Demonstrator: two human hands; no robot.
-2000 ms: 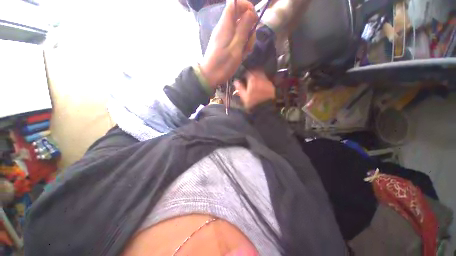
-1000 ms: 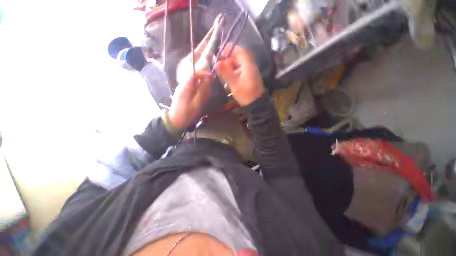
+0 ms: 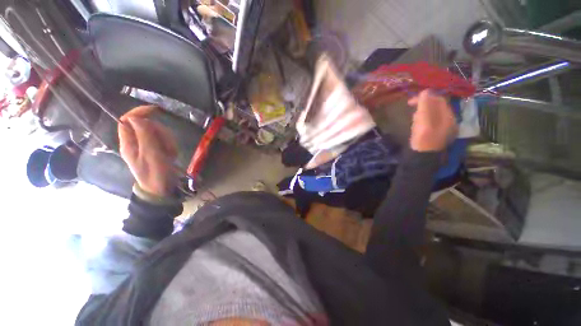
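My left hand [image 3: 150, 149] is raised at the left, its fingers closed on thin hanger-like strands that run to the upper left. My right hand [image 3: 433, 124] is at the red patterned cloth [image 3: 388, 81], with curled, blurred fingers; whether it grips the cloth is unclear. A pink-and-white striped cloth [image 3: 337, 111] lies between the hands. Below it is dark blue clothing [image 3: 366, 162] with bright blue and white parts.
A black chair [image 3: 150, 60] with a red armrest [image 3: 205, 148] stands beyond my left hand. A chrome rail [image 3: 535, 37] with a ball end is at the upper right. Small mixed items lie between chair and clothes. Glare covers the lower left.
The view has swung right. My hands have moved apart: the left stays with the strands, the right has left them and reached the red cloth. The striped cloth now shows.
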